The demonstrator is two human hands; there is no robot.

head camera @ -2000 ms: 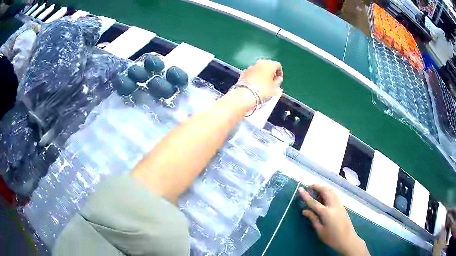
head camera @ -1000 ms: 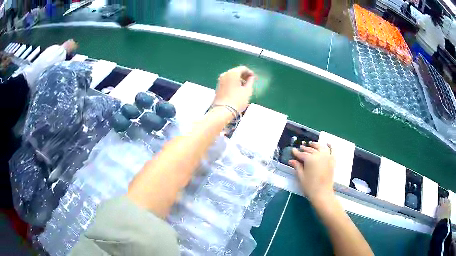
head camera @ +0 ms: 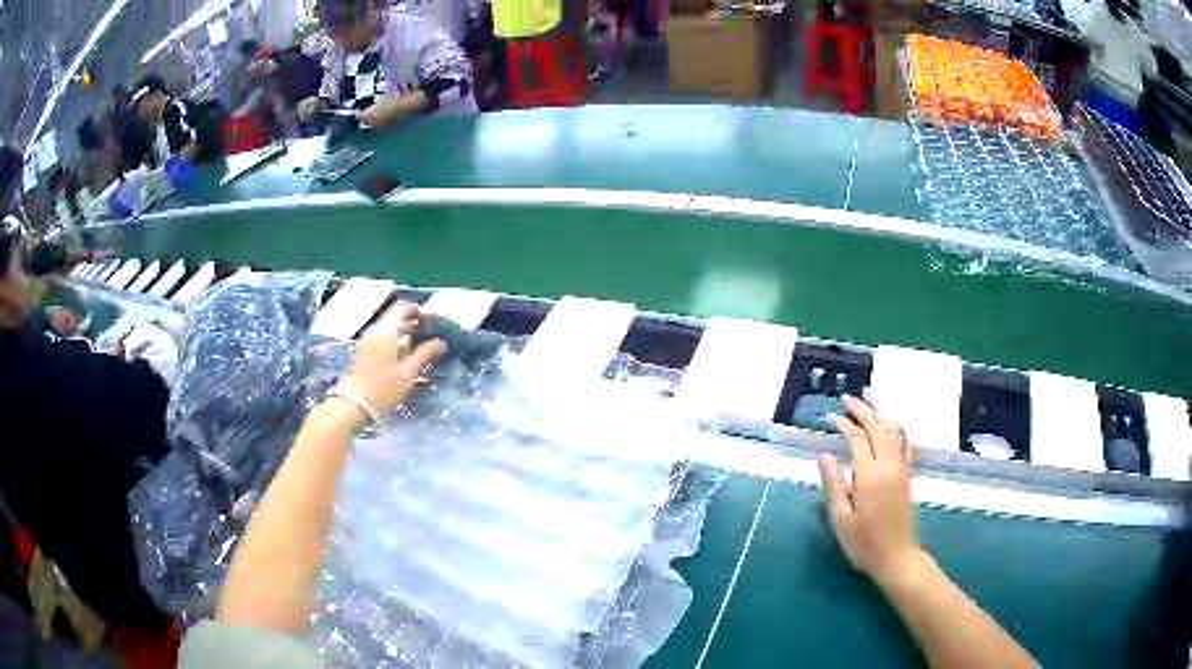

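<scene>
My left hand (head camera: 387, 366) is over the clear blister tray (head camera: 523, 484), fingers apart, at the edge of a few dark grey-green charging cases (head camera: 451, 337). Its fingers partly hide them, and no case shows clearly gripped. My right hand (head camera: 873, 494) is open and empty, its fingertips at the front edge of a gift box base. In that box, a charging case (head camera: 820, 408) sits low in the black inner tray, with small earbud marks above it. A white box lid (head camera: 915, 399) lies beside it.
Crumpled plastic bags (head camera: 248, 379) lie left of my left hand. The belt side rail (head camera: 1033, 503) runs in front of the boxes, the green conveyor belt (head camera: 588, 255) behind. Orange parts (head camera: 980, 85) are far right. A person (head camera: 72, 431) is at left, others beyond the belt.
My left hand has moved from over the belt back left to the dark cases. My right hand has come up from the bench to the box and drawn slightly back, its fingers spread. The view has tilted up.
</scene>
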